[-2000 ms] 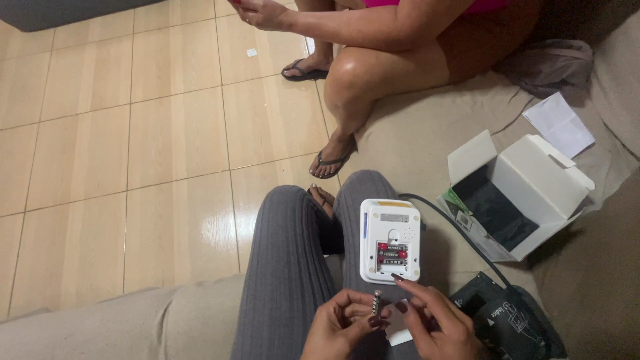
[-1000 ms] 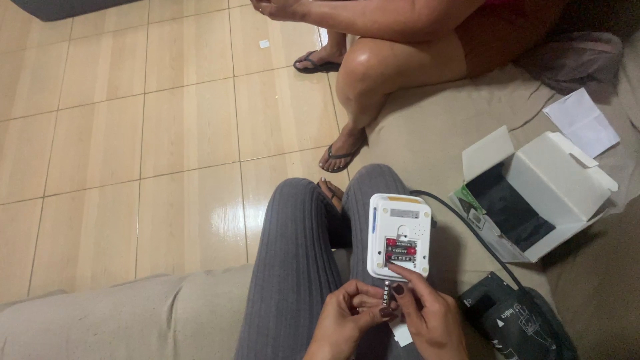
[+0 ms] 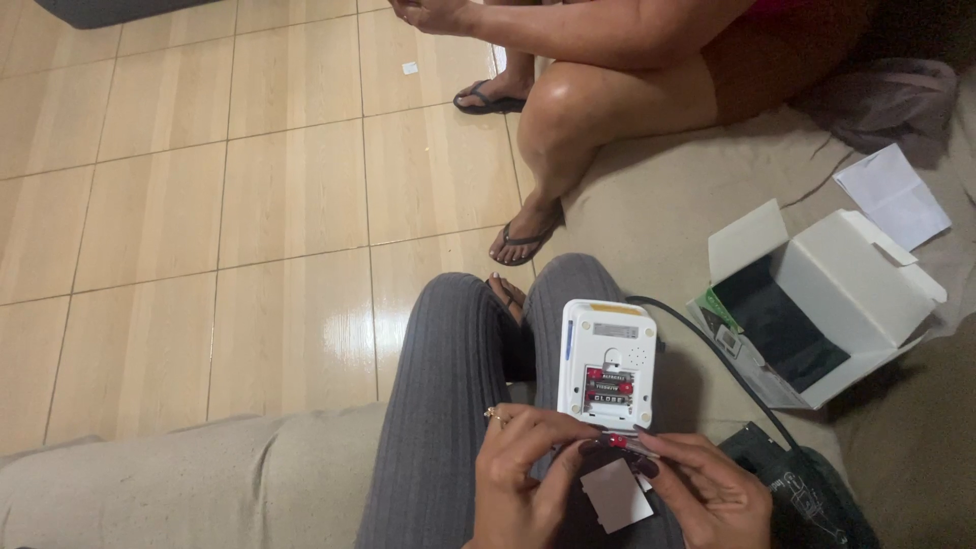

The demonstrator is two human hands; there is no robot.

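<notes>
A white electronic device [image 3: 610, 328], probably a blood pressure monitor, lies back side up on my right thigh. Several red and dark batteries [image 3: 608, 387] sit in its uncovered compartment. Just below its lower edge, my left hand [image 3: 526, 465] and my right hand [image 3: 698, 484] pinch one more red-ended battery [image 3: 619, 441] between their fingertips, held roughly level. A small white plastic cover [image 3: 616, 496] rests on my lap beneath the hands. From behind the device a black tube [image 3: 717, 343] runs to a dark cuff [image 3: 808, 488] on the right.
An open cardboard box [image 3: 862, 282] and a folded white paper [image 3: 894, 194] lie on the covered sofa [image 3: 633, 198] at right. Another person [image 3: 595, 99] sits there, feet in flip-flops on the tiled floor [image 3: 297, 191]. A bunched dark cloth [image 3: 892, 99] lies beyond the paper.
The battery between my hands has turned from upright to roughly level in view. My right index finger has come away from the device's compartment edge.
</notes>
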